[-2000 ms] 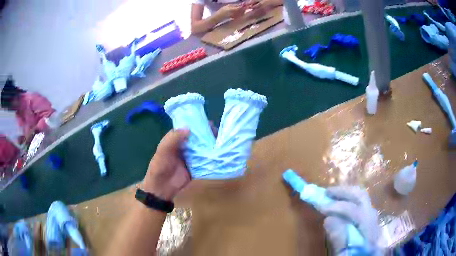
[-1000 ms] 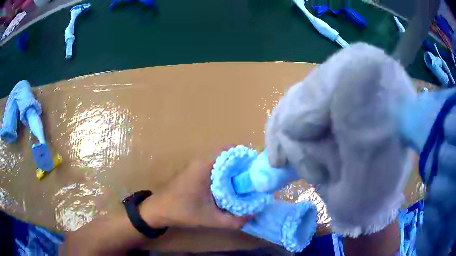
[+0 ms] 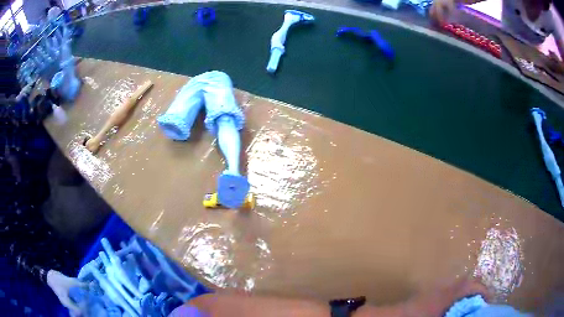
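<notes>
My bare left hand point(image 3: 433, 299) is at the bottom edge, blurred and partly cut off, with a black band at the wrist. It is closed on a light-blue trouser piece point(image 3: 479, 307), of which only a bumpy cuff and a bit more show at the bottom right. Whether a leg sits in it is hidden. My right hand is out of the picture. A joined lower body point(image 3: 213, 99) lies on the bench with one leg fitted in its right opening. Its foot sole point(image 3: 233, 190) rests over a yellow object point(image 3: 212, 200).
A tan leg-shaped piece point(image 3: 120, 116) lies at the left. A blue crate heaped with light-blue legs point(image 3: 123, 278) is at the lower left, with another person's hand point(image 3: 62, 288) beside it. The green belt point(image 3: 420, 117) carries light-blue legs point(image 3: 281, 40) and dark-blue parts point(image 3: 371, 42).
The view has swung left. The lower body with one leg now shows nearer the middle. My left hand and the trouser piece are now at the bottom edge, and my gloved right hand has left the picture.
</notes>
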